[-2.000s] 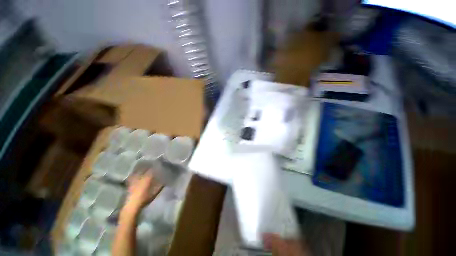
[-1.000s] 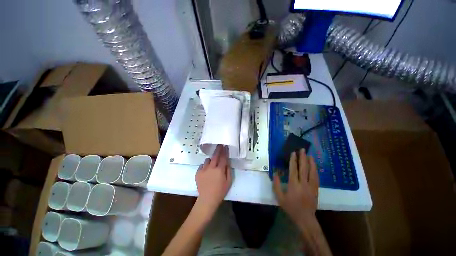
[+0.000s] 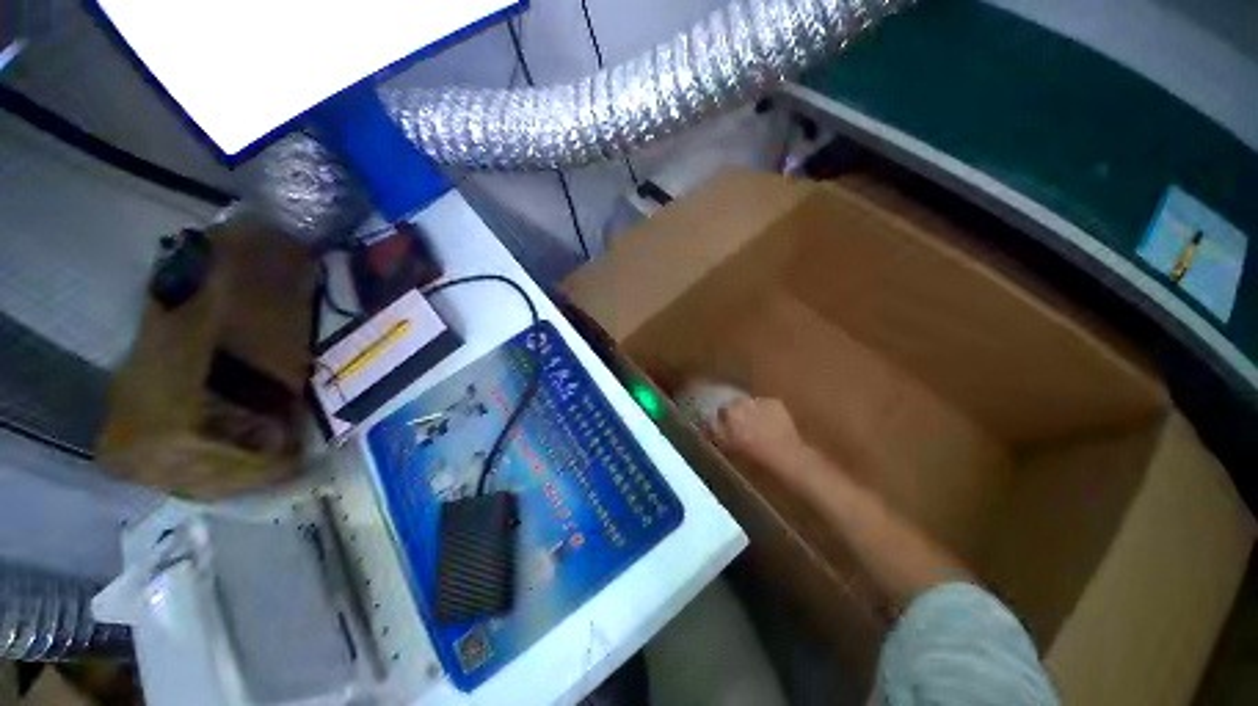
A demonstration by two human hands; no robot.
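Note:
My right hand (image 3: 756, 428) reaches down into the open right carton (image 3: 1104, 372), by its near left wall. Its fingers are closed on a white housing (image 3: 711, 400), mostly hidden by the carton wall and slightly blurred. My left hand is out of the picture. At the lower left, the pale jig (image 3: 283, 607) lies on the perforated plate (image 3: 370, 586); I cannot tell whether a housing is on it.
A black ridged block (image 3: 476, 555) with a cable lies on the blue mat (image 3: 607, 503). Behind are a small white-and-black box (image 3: 386, 361), a brown-wrapped block (image 3: 221, 359), the monitor (image 3: 304, 42) and silver duct (image 3: 607, 111). A green bench (image 3: 993, 124) stands beyond the carton.
The view has swung right. My right hand has left the black block on the mat and is now in the right carton with a housing. My left hand has left the picture.

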